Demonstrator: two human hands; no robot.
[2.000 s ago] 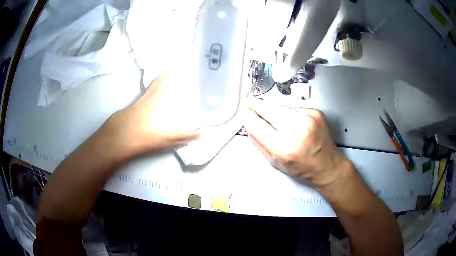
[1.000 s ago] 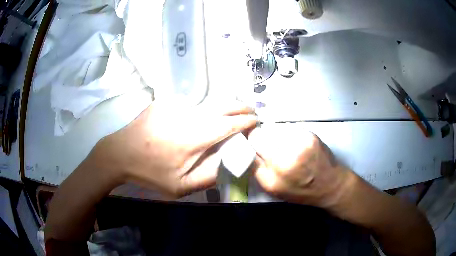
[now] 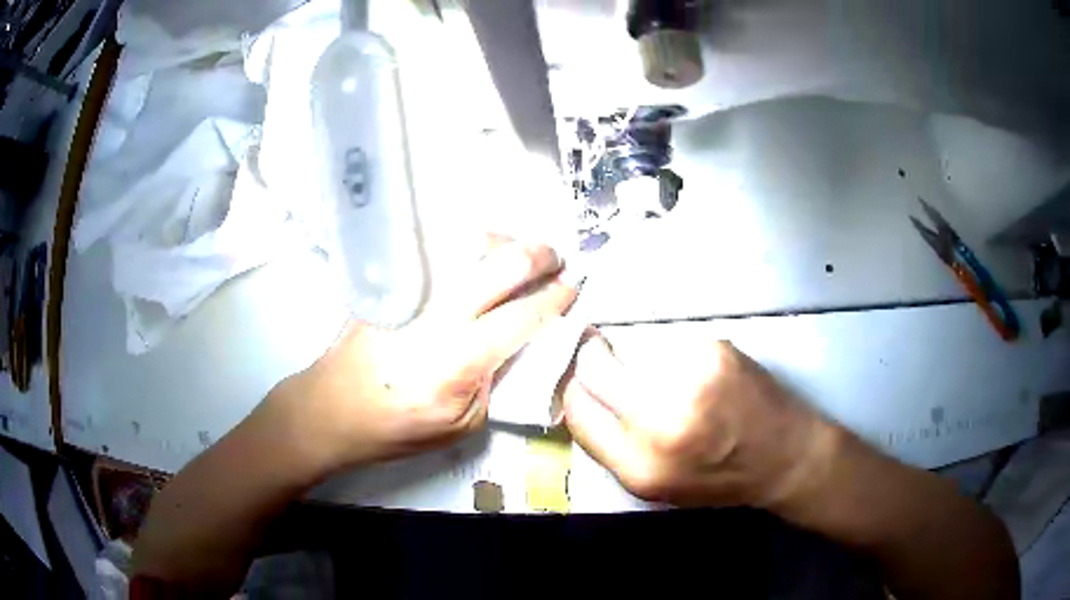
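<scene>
A small white fabric piece (image 3: 534,377) lies between my two hands, just in front of the needle area, partly washed out by glare. My left hand (image 3: 452,363) holds its left side, fingers stretched towards the presser foot area (image 3: 596,217). My right hand (image 3: 692,416) pinches the fabric's right edge with thumb and curled fingers, near the table's front edge. The fabric's far end is lost in the glare, so I cannot tell if it touches the foot.
The white sewing lamp (image 3: 373,176) hangs over my left hand. A white fabric pile (image 3: 188,223) lies at the left. Snips (image 3: 968,270) with orange and blue handles lie at the right. A cream ribbed knob (image 3: 671,59) is at the top. A yellow patch (image 3: 548,475) marks the front edge.
Both hands first drew the fabric towards the front edge, away from the foot. Since then my left fingers have moved a little towards the needle area. The camera view has shifted.
</scene>
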